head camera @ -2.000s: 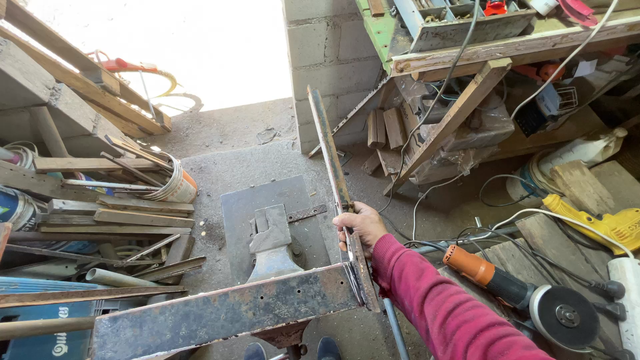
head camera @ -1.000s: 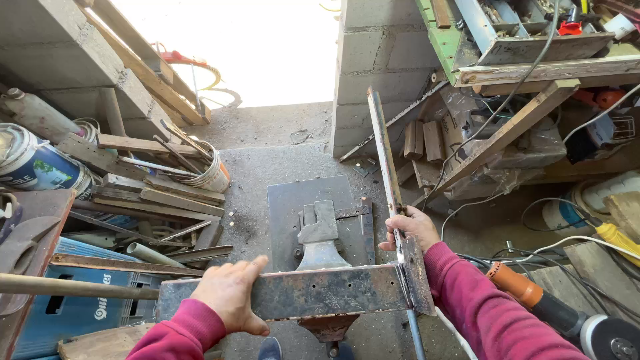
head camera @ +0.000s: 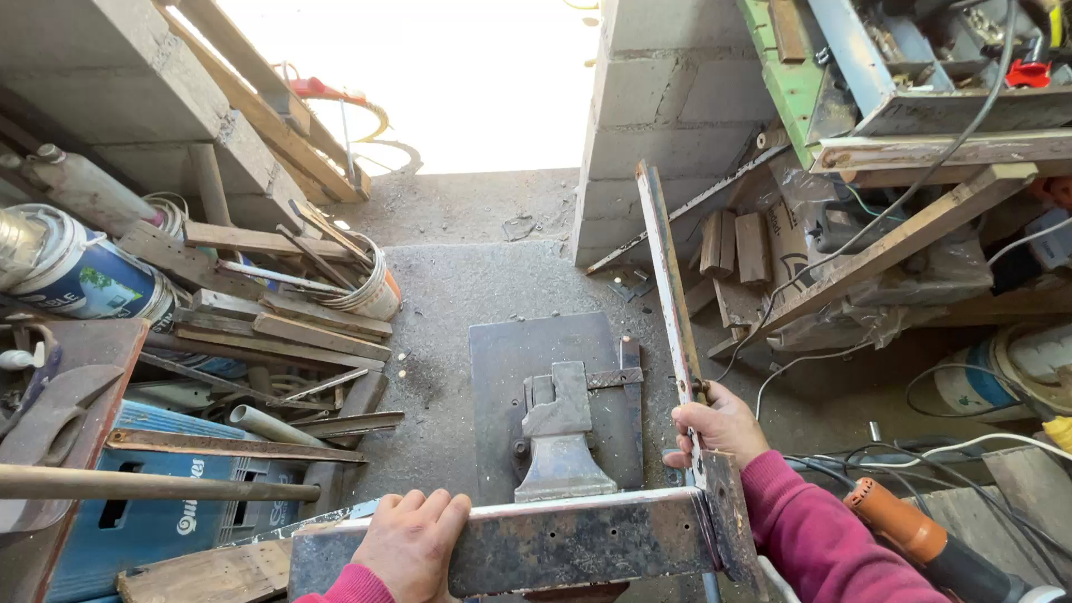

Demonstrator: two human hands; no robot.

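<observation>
A wide, rusty dark metal bar (head camera: 578, 540) with drilled holes lies across the bottom of the view. My left hand (head camera: 412, 536) is wrapped over its top edge, left of centre. My right hand (head camera: 720, 425) grips a long, narrow metal angle bar (head camera: 670, 285) with worn white paint, which points away from me. Its near end meets the right end of the wide bar, beside a short rusty metal plate (head camera: 730, 511). Beyond the wide bar a grey bench vise (head camera: 561, 427) stands over a dark metal plate on the floor.
An orange and black angle grinder (head camera: 909, 523) lies at lower right among cables. Wood scraps (head camera: 285, 331), a bucket of sticks (head camera: 381, 293) and a blue plastic crate (head camera: 159, 502) crowd the left. A workbench with a metal parts tray (head camera: 921, 109) is at upper right, near a block wall (head camera: 662, 126).
My left hand, not in view two seconds ago, came onto the wide bar and now holds it nearer its top edge. My right hand stays on the angle bar.
</observation>
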